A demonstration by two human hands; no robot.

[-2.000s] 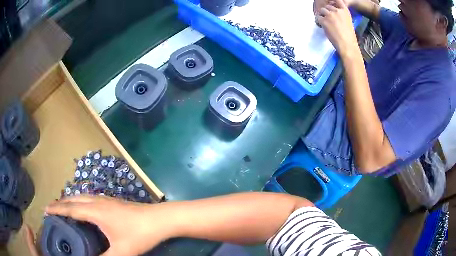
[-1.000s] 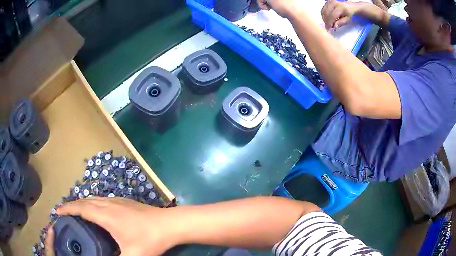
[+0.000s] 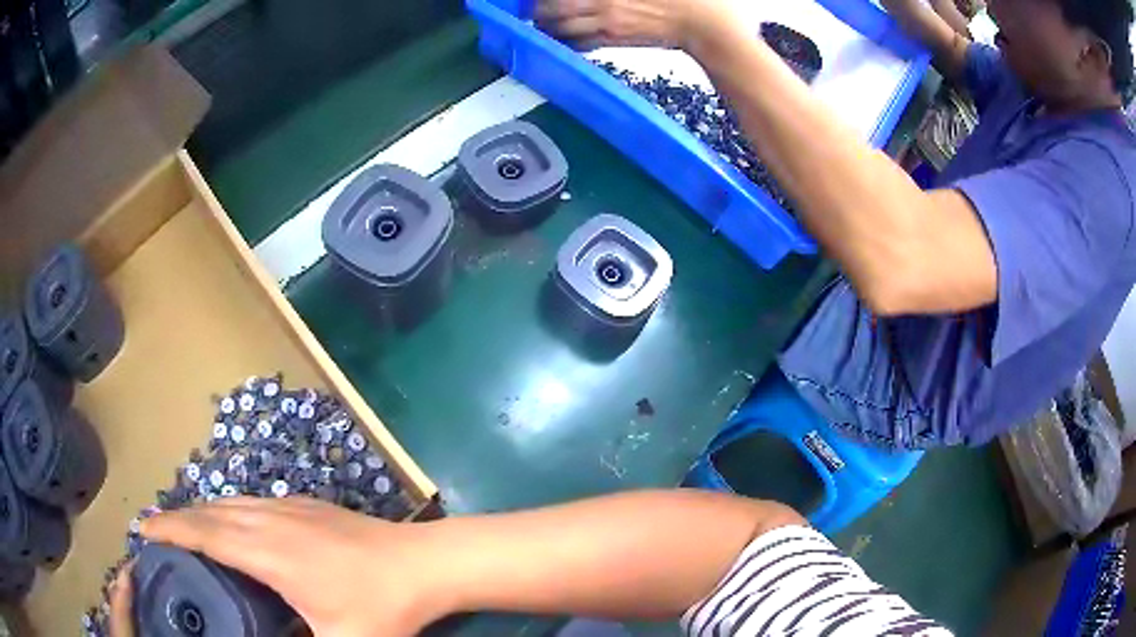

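A dark grey housing [image 3: 191, 612] is at the bottom left, ringed end with its round hole facing up, cut by the lower edge. My right hand [image 3: 293, 554] lies over its upper and right side and grips it. A finger [image 3: 121, 605] shows along the housing's left side, probably my left hand's; the rest is hidden or out of the picture. A pile of small dark fittings with pale discs [image 3: 280, 436] lies in the cardboard tray [image 3: 187, 330], just beyond my right hand.
More grey housings [image 3: 52, 442] stand at the tray's left. Three housings [image 3: 612, 269] stand on the green bench [image 3: 498, 361]. A blue bin [image 3: 747, 224] with small parts is at the back, where another person [image 3: 1046, 237] reaches over it. A blue stool [image 3: 810, 454] is at right.
The view has shifted slightly, mostly early on. My right hand stays on the housing. The other person's near arm has reached left across the blue bin.
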